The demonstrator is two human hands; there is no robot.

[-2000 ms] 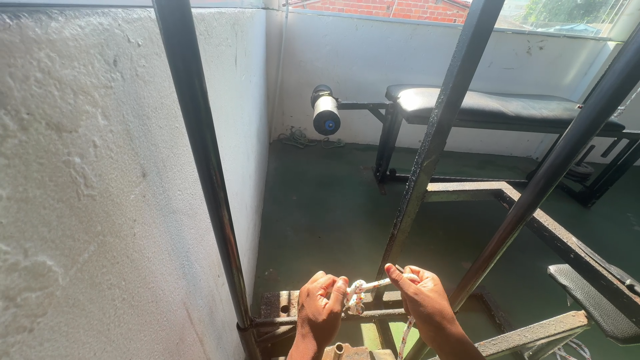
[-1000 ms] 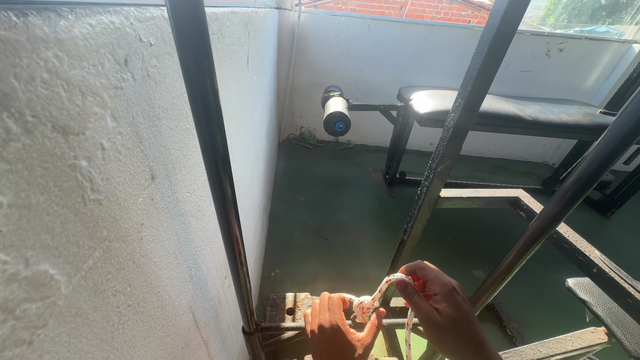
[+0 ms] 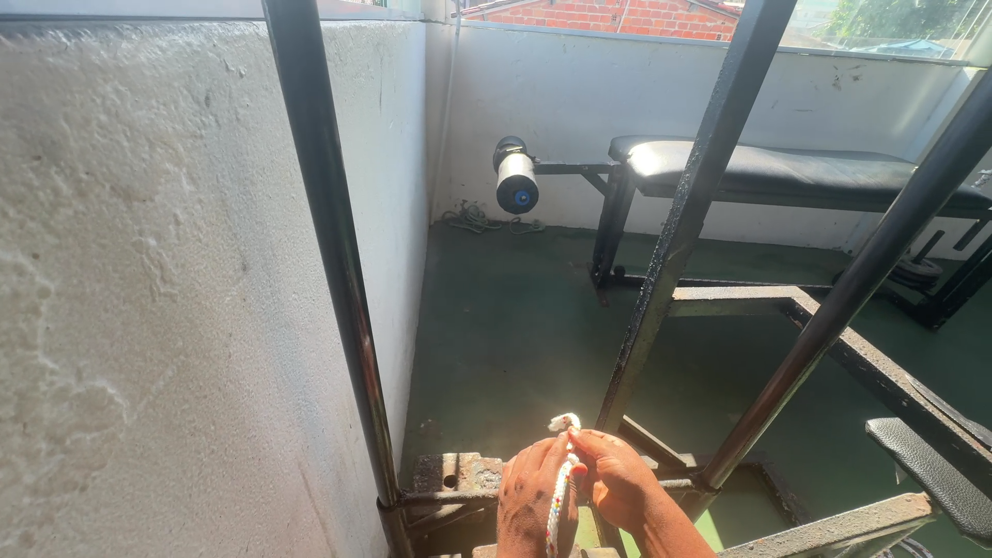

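Observation:
A white braided rope with coloured flecks [image 3: 556, 508] runs up between my two hands at the bottom centre, its end curling over above the fingers. My left hand [image 3: 533, 492] is closed around part of the rope. The thumb and fingers of my right hand [image 3: 616, 473] pinch it near the top, touching the left hand. Just beyond and below them lie a rusty metal crossbar [image 3: 449, 498] and a worn block with holes [image 3: 452, 470]. My fingers hide whatever knot or loop is in the rope.
Black metal posts rise at left [image 3: 333, 201] and right [image 3: 852, 287], with a square upright [image 3: 686, 217] between. A rough white wall [image 3: 155, 271] stands close at left. Behind are a padded black bench [image 3: 775, 174] with a foam roller [image 3: 515, 178] and cords [image 3: 469, 218] on the floor.
My hands were apart with rope stretched or looped between them; now they are together. The right hand has moved left toward the left hand, and a short rope end sticks up above the fingers.

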